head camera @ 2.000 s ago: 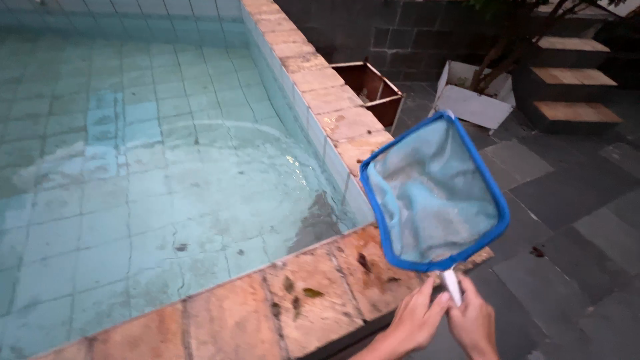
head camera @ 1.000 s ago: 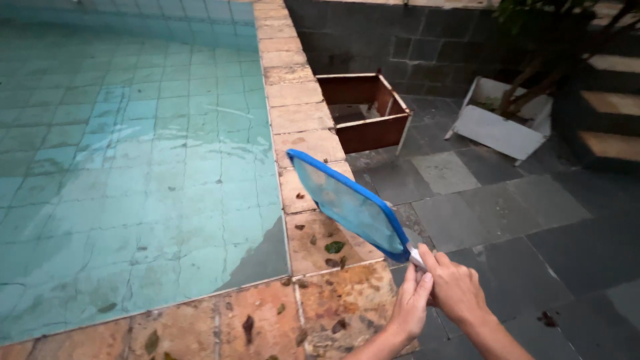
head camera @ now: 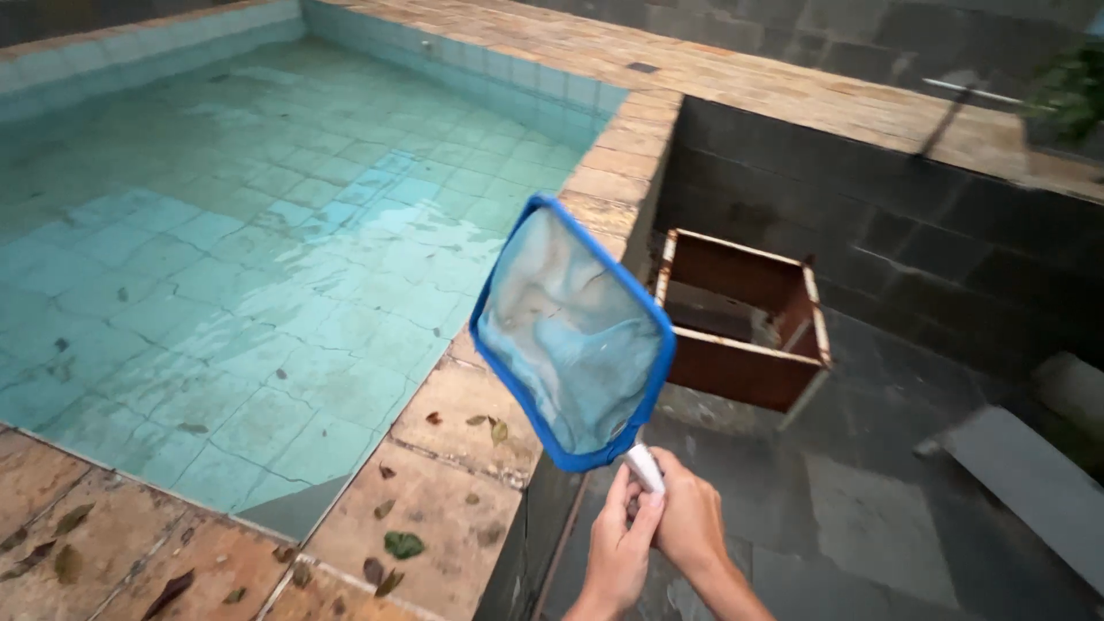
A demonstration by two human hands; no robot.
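Observation:
A pool leaf skimmer net (head camera: 573,345) with a blue frame and pale mesh is held up over the stone coping at the pool's corner. Its short white handle (head camera: 643,468) is gripped by both hands at the lower middle of the view. My left hand (head camera: 623,539) closes on the handle from the left, and my right hand (head camera: 690,513) wraps it from the right. The mesh sags, with small dark specks on it. Left of the net lies the tiled pool (head camera: 259,302), with a few leaves in the water.
Fallen leaves (head camera: 404,544) lie on the stone coping (head camera: 457,483). A rusty metal box frame (head camera: 746,379) stands on the dark paving beyond the net, below a dark block wall (head camera: 776,172). A pale planter (head camera: 1026,492) is at the right edge.
The net has turned from nearly edge-on to showing its broad mesh face. Both hands stay on the handle. The view has swung, showing more of the pool's far side.

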